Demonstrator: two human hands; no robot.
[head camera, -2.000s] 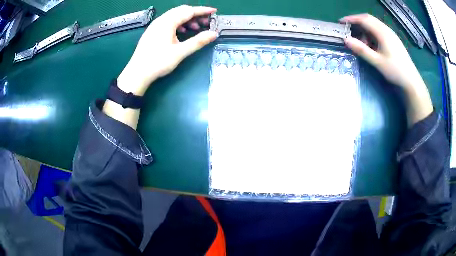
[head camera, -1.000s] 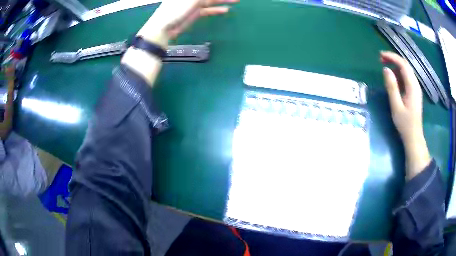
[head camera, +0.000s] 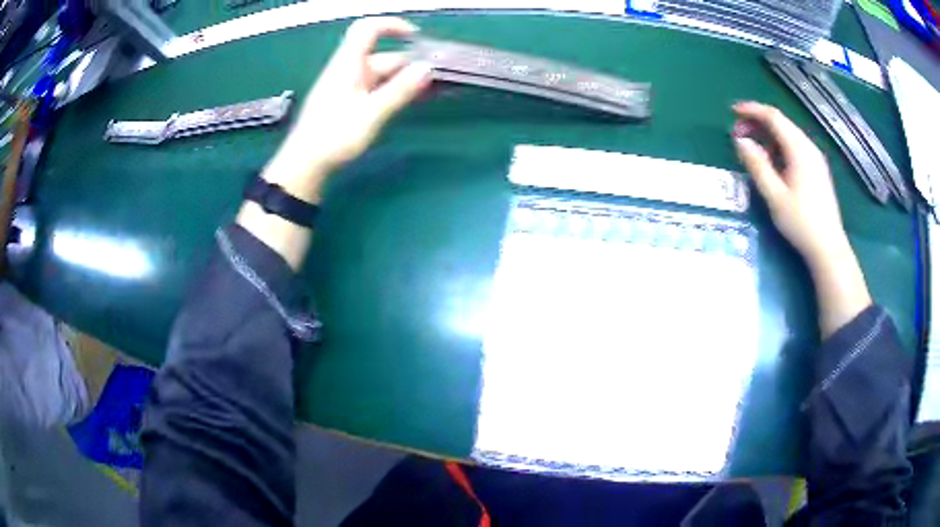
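My left hand (head camera: 356, 98), with a black wristband, grips the left end of a grey metal bar (head camera: 536, 82) at the top middle. The bar slants down to the right, slightly blurred, its right end free. My right hand (head camera: 789, 175) is beside the tray's upper right corner, fingers apart and curled, with nothing visible in it. A second bar (head camera: 629, 177), glaring white, lies along the far edge of the clear blister tray (head camera: 629, 222), whose middle glares white.
Metal bars lie in a line at upper left (head camera: 232, 115). Dark bars (head camera: 840, 124) lie slanted at upper right. A bundle of thin silver strips (head camera: 758, 23) is at the far right top. White paper (head camera: 912, 124) is at the right edge. A blue object (head camera: 115, 417) is below the bench at left.
My left hand has come back from the far left with a bar in its grip, leaving fewer bars in the left line. My right hand has shifted slightly left, still empty.
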